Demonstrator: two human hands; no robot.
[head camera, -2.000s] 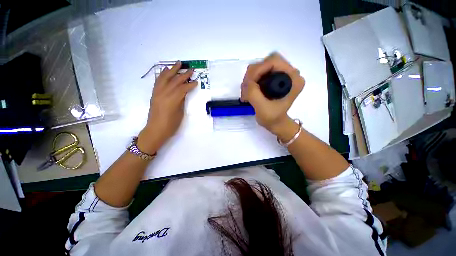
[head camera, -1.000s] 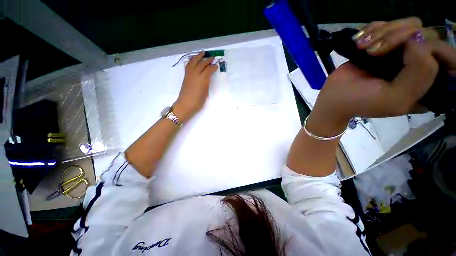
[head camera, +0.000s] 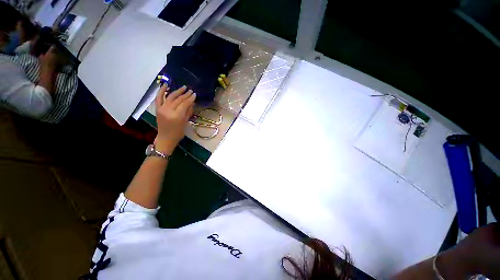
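Note:
My left hand is at the near edge of the dark panel stack, fingertips on or just over it; whether it grips a panel cannot be told. The blue roller is at the right edge of the view. My right hand is dark and cut off by the picture's edge near the roller's lower end, its grip not visible. The housing tray lies on the white board at the right, with a green circuit board strip, a round speaker and wires.
Gold-handled scissors lie beside the panel stack. Clear plastic lies between the stack and the white board. Another person is at the far left, near a large white sheet. A metal rail runs behind the board.
The view has swung left. My left hand has left the housing tray and reached the panel stack. My right hand and the roller are now lower, at the right edge.

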